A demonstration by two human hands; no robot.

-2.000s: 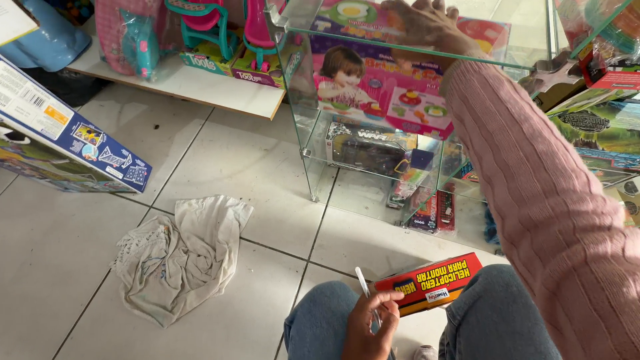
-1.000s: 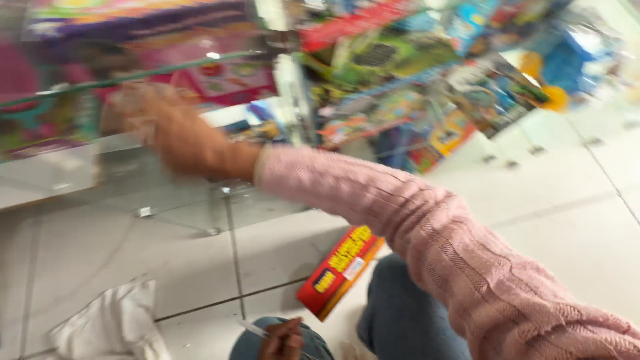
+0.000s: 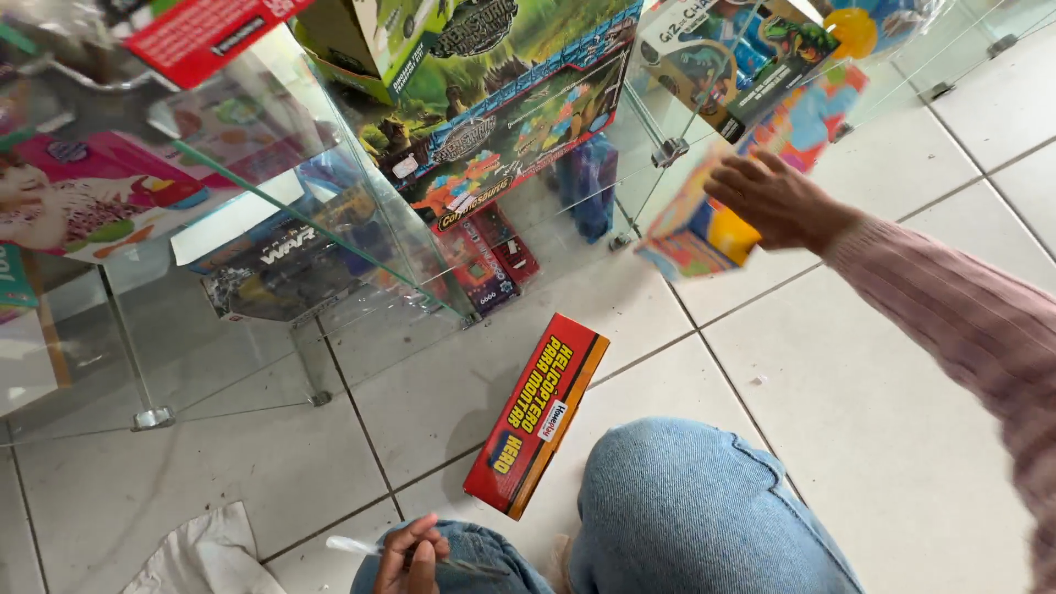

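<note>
My right hand (image 3: 771,198), at the end of a pink knitted sleeve, grips a colourful, motion-blurred box (image 3: 701,227) at the right of the glass shelving. Over my denim-covered knee, my left hand (image 3: 412,553) holds a thin tool with a clear handle (image 3: 355,545); its kind cannot be told. A red and orange helicopter toy box (image 3: 536,412) rests on the tiled floor in front of my knees. At the bottom left lies a crumpled pale cloth (image 3: 206,553).
Glass shelves (image 3: 305,239) with metal feet hold a dinosaur toy box (image 3: 511,99), a pink toy box (image 3: 107,190) and a dark toy box (image 3: 280,264). Small red boxes (image 3: 487,264) sit low by the glass edge. Another boxed dinosaur set (image 3: 734,58) is at upper right.
My right hand has left the pink toy box on the shelf and now holds a colourful box further right. The view has swung right. My left hand still holds the thin tool.
</note>
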